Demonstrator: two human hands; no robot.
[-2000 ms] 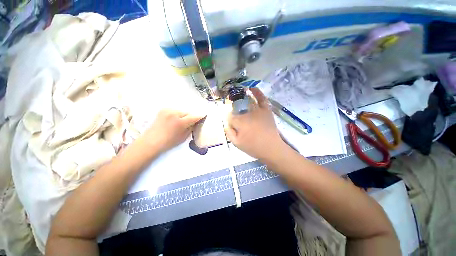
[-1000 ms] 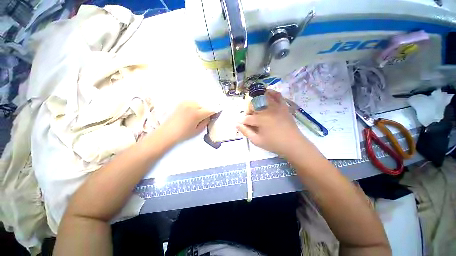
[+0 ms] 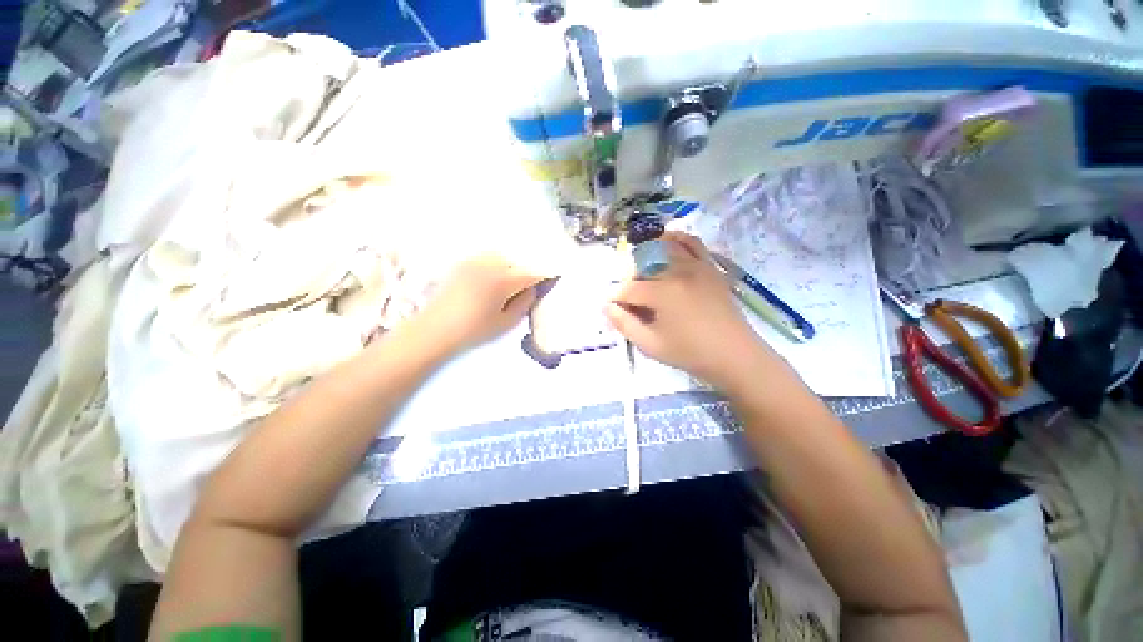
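A small cream garment piece [image 3: 574,314] lies under the sewing machine's needle area [image 3: 604,226], its lower edge dark. My left hand [image 3: 483,301] holds its left side, fingertips pressed on the cloth. My right hand [image 3: 677,307] is at its right side, fingers bent onto the cloth close to the presser foot. A narrow pale strip [image 3: 632,433] hangs from the work over the table's front edge. Strong glare hides the cloth's left part and the exact needle point.
A big cream cloth pile [image 3: 238,263] covers the left of the table. On the right are a paper sheet [image 3: 827,289], a slim blue-green tool [image 3: 777,307], scissors [image 3: 959,376] and a greyish-lilac thread bunch [image 3: 909,220]. Beige cloth [image 3: 1103,489] hangs at the lower right.
The view has shifted. Both hands stay at the cloth with almost the same grip. The strip's hanging end looks slightly shorter.
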